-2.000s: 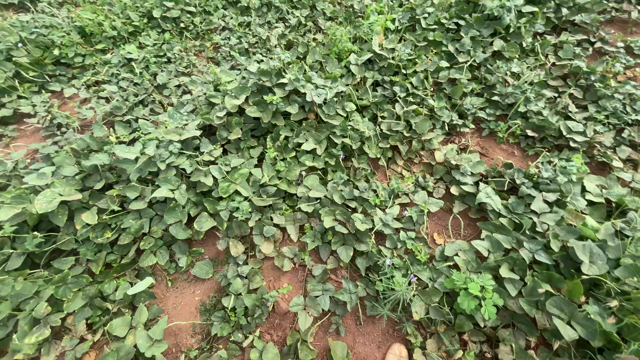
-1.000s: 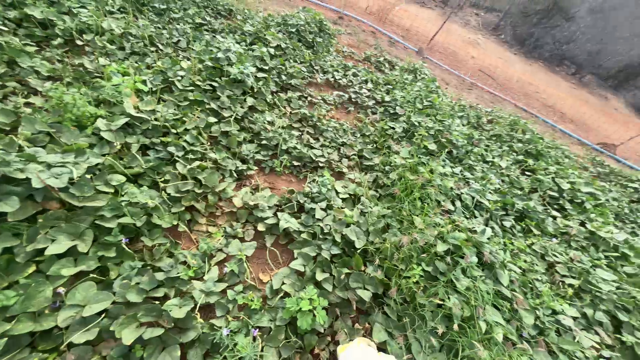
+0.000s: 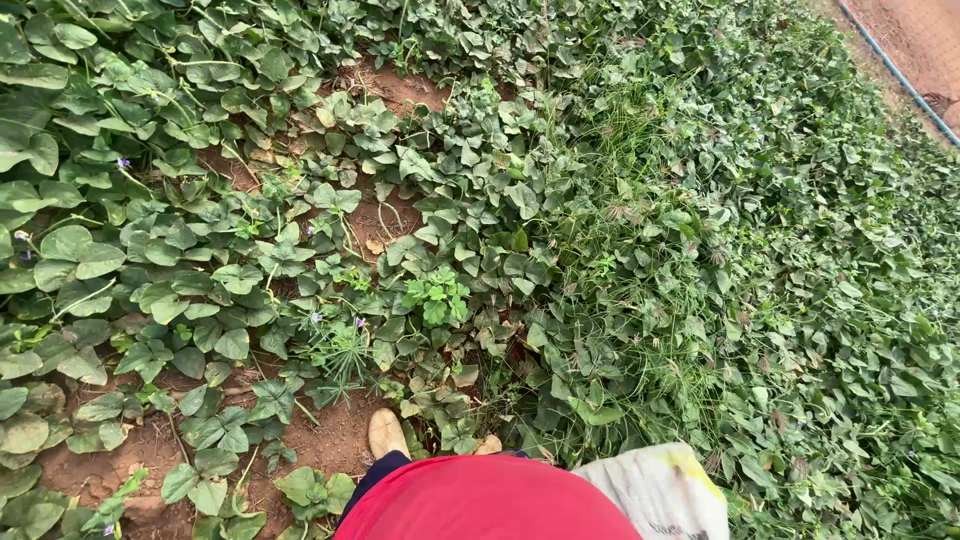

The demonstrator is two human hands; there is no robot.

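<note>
Neither of my hands shows in the head view. At the bottom edge is my red shirt (image 3: 487,499), with a tan shoe (image 3: 388,433) in front of it on bare soil and the tip of a second shoe (image 3: 489,445) among leaves. A whitish sack (image 3: 660,491) with a yellow patch and some writing hangs or rests at the right side of the shirt; what holds it is hidden. Low leafy vines (image 3: 465,202) with a few small purple flowers spread around the shoes. Thin slender pods (image 3: 386,221) lie over a soil patch.
Grassy weeds (image 3: 637,127) grow through the vines right of centre. Reddish bare soil (image 3: 330,442) shows by the left shoe. At the upper right corner, a blue hose or pipe (image 3: 900,81) runs along the edge of the plants, beside a strip of bare reddish ground (image 3: 919,34).
The view has swung right and then down. The red shirt and more of the whitish sack now show at the bottom; one second ago only a pale piece showed there.
</note>
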